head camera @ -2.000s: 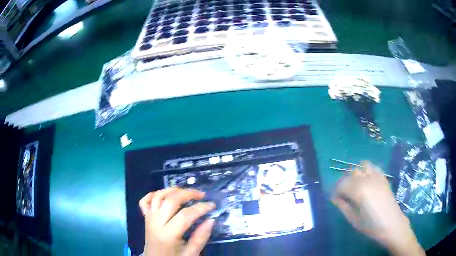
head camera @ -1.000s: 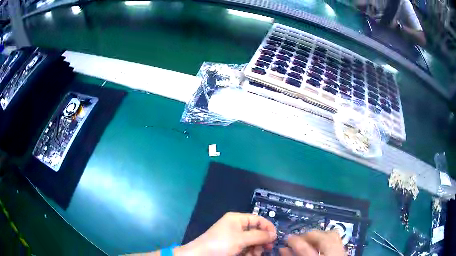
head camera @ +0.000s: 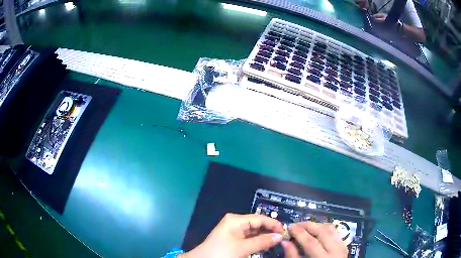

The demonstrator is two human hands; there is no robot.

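The laptop base [head camera: 311, 205] lies on a black foam sheet [head camera: 230, 184] at the lower right, cut off by the bottom edge. Its white round fan [head camera: 346, 231] shows at its right side. My left hand [head camera: 237, 236] and my right hand [head camera: 316, 241] meet over the mainboard and cover much of it. The fingertips of both hands pinch a tiny pale piece [head camera: 286, 234] between them; what it is cannot be told. The tweezers [head camera: 392, 241] lie on the bench right of the unit.
A white grid tray [head camera: 328, 68], a clear bag [head camera: 212, 90] and a shallow clear tub [head camera: 360, 136] stand at the rear rail. A cable bundle [head camera: 406, 181] lies right. A white scrap [head camera: 212, 149] and thin black wire [head camera: 182, 132] lie mid-bench. Another unit [head camera: 58, 132] is left. A person sits opposite.
The view has swung left since two seconds ago. My right hand has left the tweezers on the bench and come to my left hand over the unit. Over the last second the hands have moved little.
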